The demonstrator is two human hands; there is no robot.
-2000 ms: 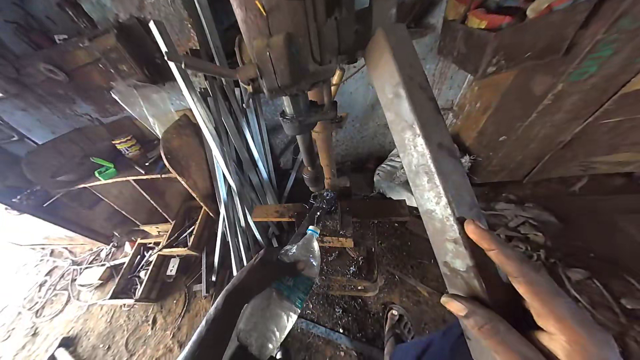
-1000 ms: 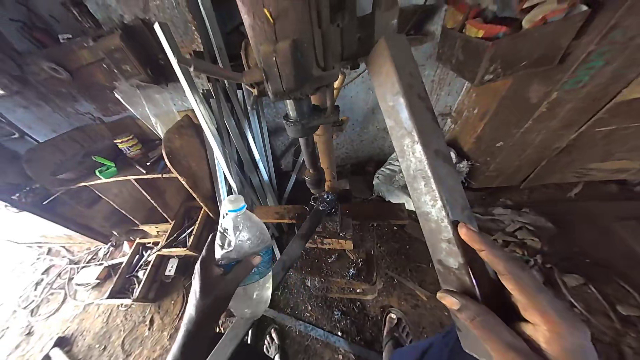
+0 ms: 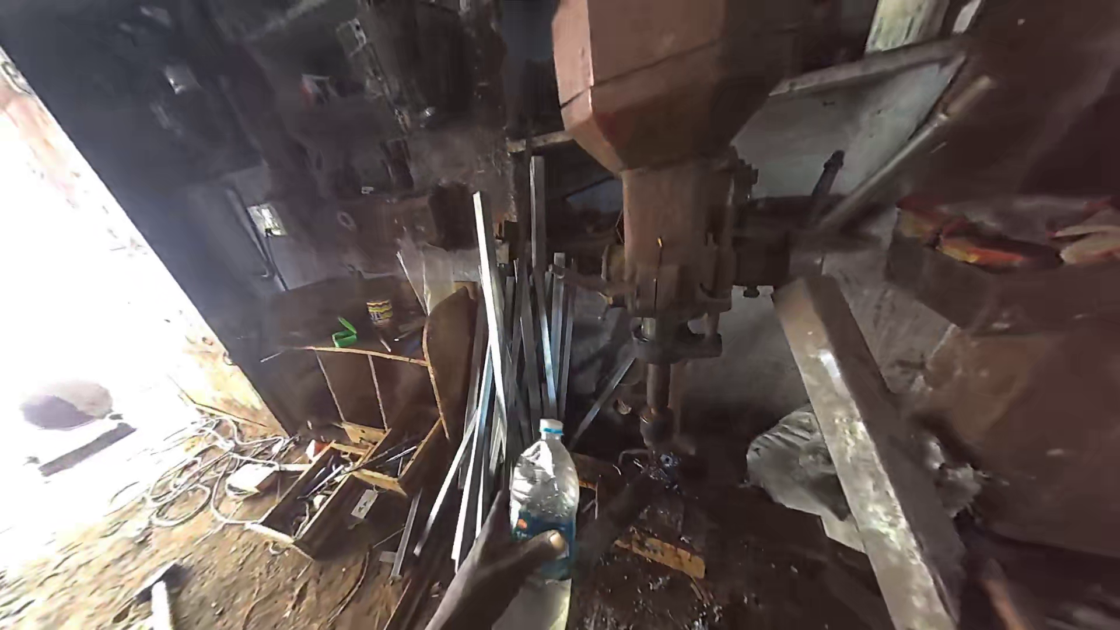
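My left hand (image 3: 512, 560) grips a clear plastic bottle (image 3: 544, 490) with a blue-ringed cap and a blue label, held upright. Behind and to the right of the bottle, the chuck and spindle (image 3: 658, 385) of a drill press (image 3: 669, 219) point down at dark metal shavings (image 3: 667, 468). A dark, blurred long shape lies between the bottle and the shavings; what it is I cannot tell. At the right slants a long rectangular metal section (image 3: 862, 455). Part of my right hand (image 3: 1006, 599) shows dimly beside its lower end, mostly out of frame, its hold unclear.
Long metal strips (image 3: 490, 350) lean behind the bottle. To the left are a wooden tray (image 3: 306, 516) of small parts, a shelf with a green object (image 3: 345, 332) and coiled cable (image 3: 197, 477) on the ground. A box (image 3: 989, 280) of red items stands at upper right.
Two seconds ago the bottle was tilted, its neck towards the drill tip; it now stands upright in my left hand. The view has swung up and left, taking most of my right hand out.
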